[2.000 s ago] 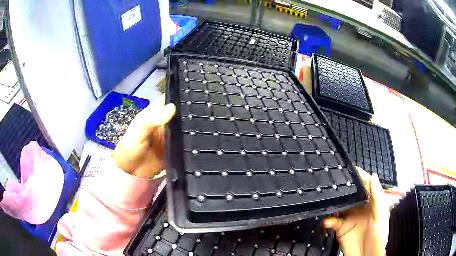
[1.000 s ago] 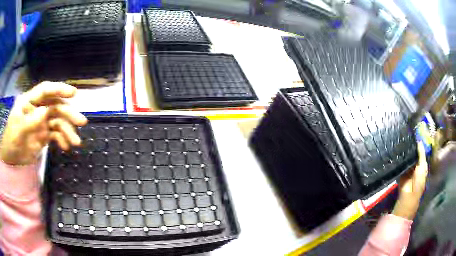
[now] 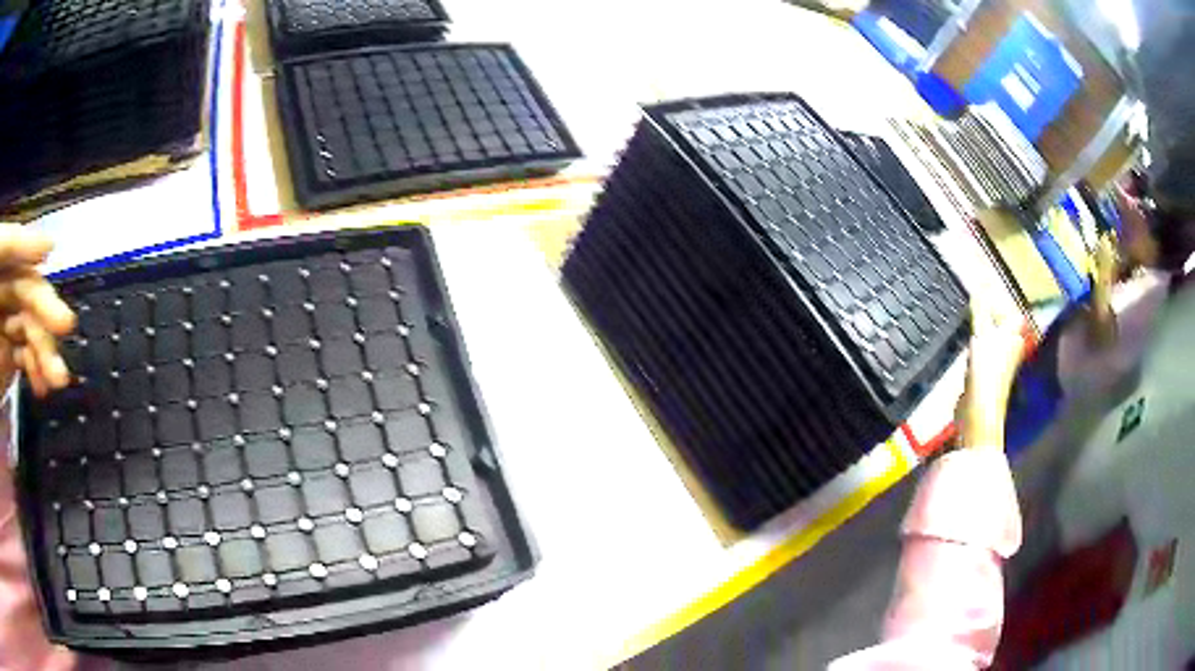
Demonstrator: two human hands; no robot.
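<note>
A black blister tray (image 3: 249,433) lies flat in front of me on the left, with tiny silvery metal parts (image 3: 212,539) at its grid crossings. My left hand (image 3: 29,315) is cut off by the left edge, fingers apart, over the tray's upper left corner, and holds nothing visible. A tray stack (image 3: 721,354) with ridged sides stands to the right. Its top blister tray (image 3: 826,236) lies level on it and also shows a grid with small bright dots. My right hand (image 3: 992,374) is at that top tray's right rim, slightly blurred, its fingertips partly hidden.
Another black tray (image 3: 426,118) lies beyond, with a further tray (image 3: 354,20) behind it. A tall tray pile (image 3: 98,98) is at upper left. Yellow, red and blue tape marks the white bench (image 3: 577,498). A person (image 3: 1127,433) is at the right edge, near boxes.
The tray that my right hand held tilted over the stack now lies flat on top of it. The view has shifted right, so my left hand is now partly out of the picture.
</note>
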